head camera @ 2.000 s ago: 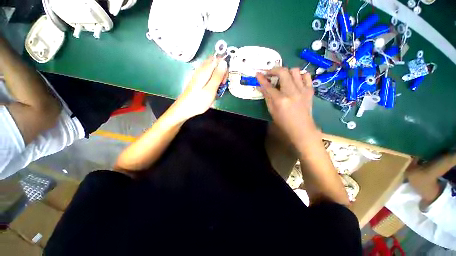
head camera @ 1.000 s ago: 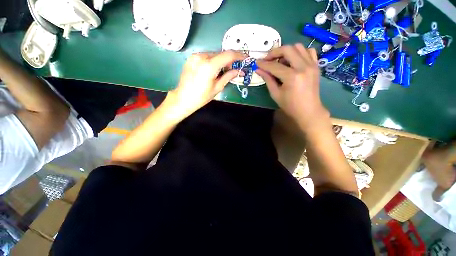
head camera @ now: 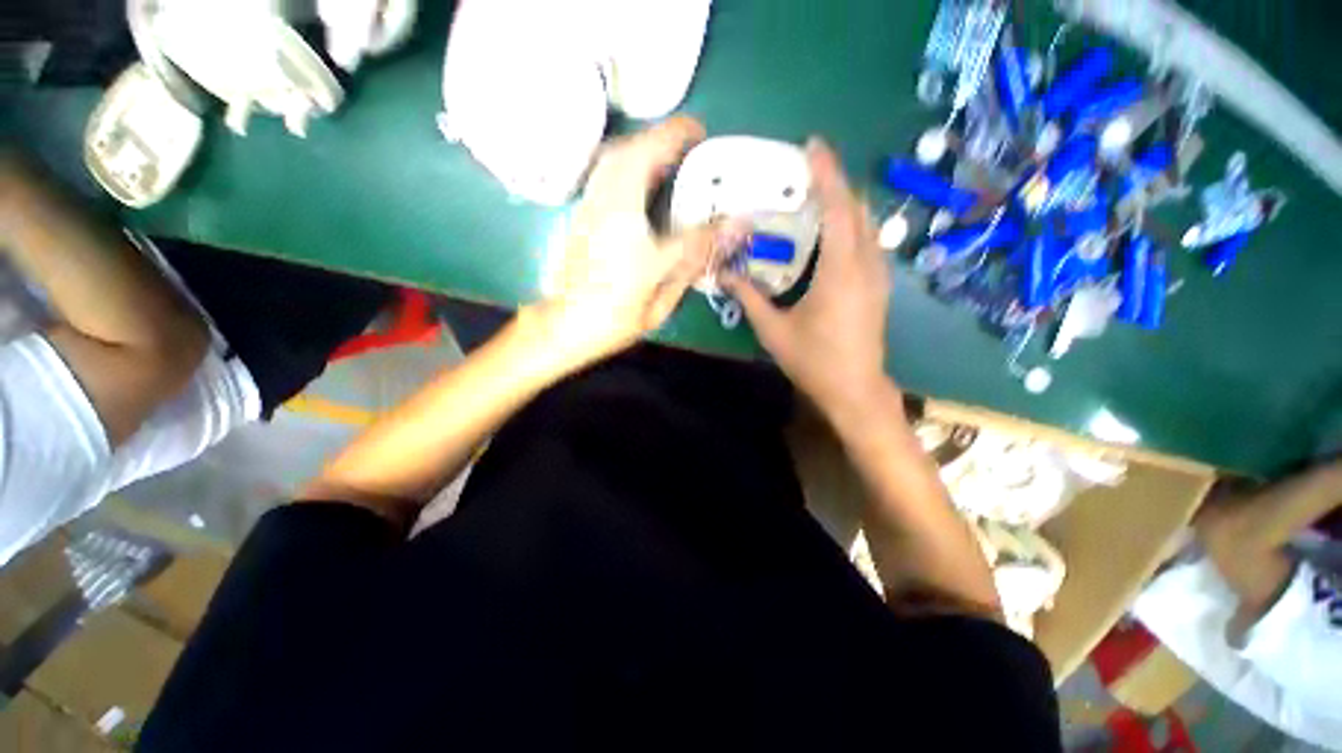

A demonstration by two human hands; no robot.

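An off-white housing shell (head camera: 751,174) is held between my two hands near the front edge of the green bench. A blue battery cell (head camera: 771,249) lies inside its lower part. A circuit board (head camera: 732,253) with wires is at the cell's left, partly hidden by my fingers. A small ring disc (head camera: 727,311) hangs at the shell's near edge. My left hand (head camera: 626,250) grips the shell's left side, fingers at the board. My right hand (head camera: 833,287) grips the right side, its thumb at the near edge. The picture is blurred.
Wired assemblies with blue cells (head camera: 1082,221) are heaped at the right. Off-white shells (head camera: 523,96) stand at the far side and more (head camera: 144,136) at the left. An open cardboard box (head camera: 1126,552) of shells is below the bench edge. A person's arm (head camera: 89,280) is at left, another at right.
My hands have moved from handling the cell and board over the shell to gripping the shell's sides. The cell now shows inside it. The whole view has shifted a little.
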